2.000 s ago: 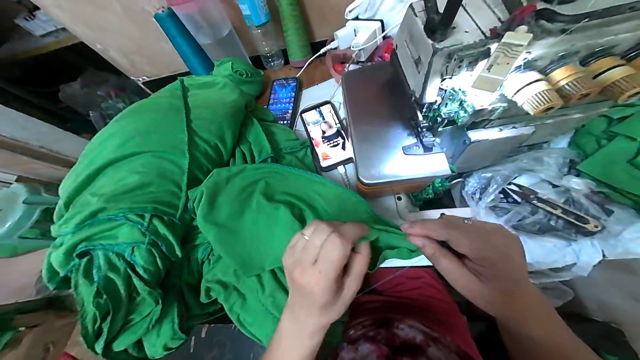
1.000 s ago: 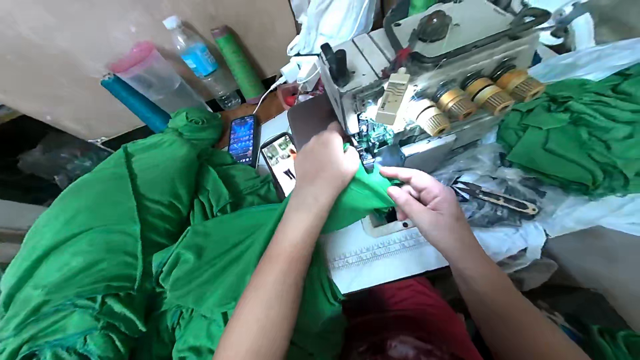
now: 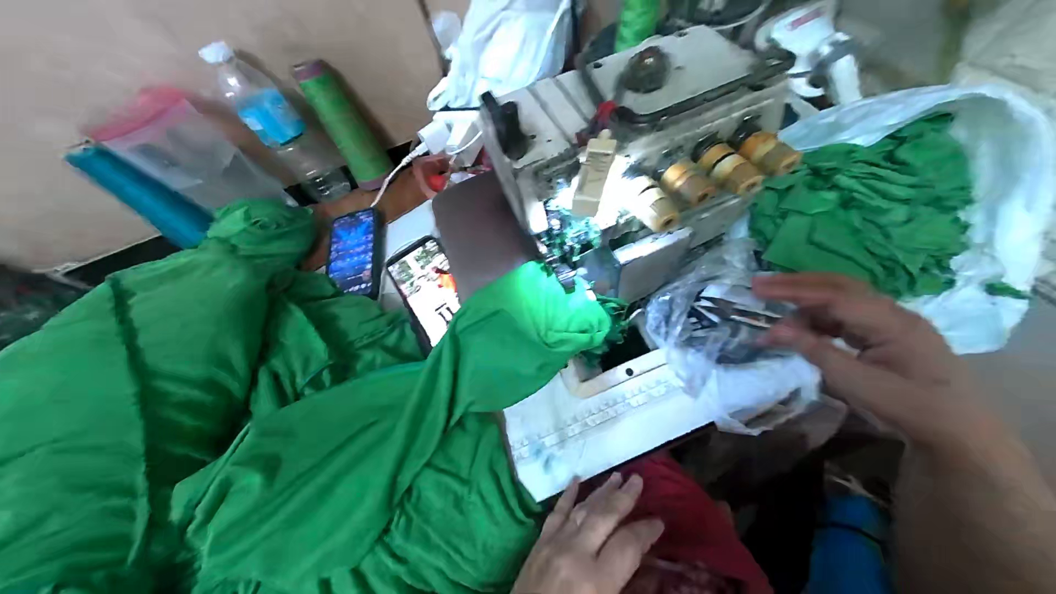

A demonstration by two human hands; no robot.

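Note:
Green knit fabric (image 3: 330, 470) covers the left side, and one end of it lies at the needle area of an overlock sewing machine (image 3: 652, 107), under its lamp. My left hand (image 3: 590, 536) rests with spread fingers on the red cloth at my lap, below the white table edge, holding nothing. Raised at the right, my right hand (image 3: 866, 355) is slightly blurred, its thumb and fingers apart, near a clear plastic bag (image 3: 701, 330) with what look like thread snips (image 3: 734, 309) on it. Whether the fingertips touch the snips, I cannot tell.
Two phones (image 3: 355, 252) (image 3: 429, 285) lie left of the machine. Behind them stand a water bottle (image 3: 268, 115), a green thread cone (image 3: 342, 124) and a blue roll (image 3: 140, 194). Green fabric pieces (image 3: 866, 206) fill a white sack (image 3: 1002, 198) at the right. A printed ruler (image 3: 594, 417) crosses the white table.
Both hands have let go of the green fabric, which stays at the needle area. My left hand has come down to my lap, and my right hand has moved right, towards the plastic bag.

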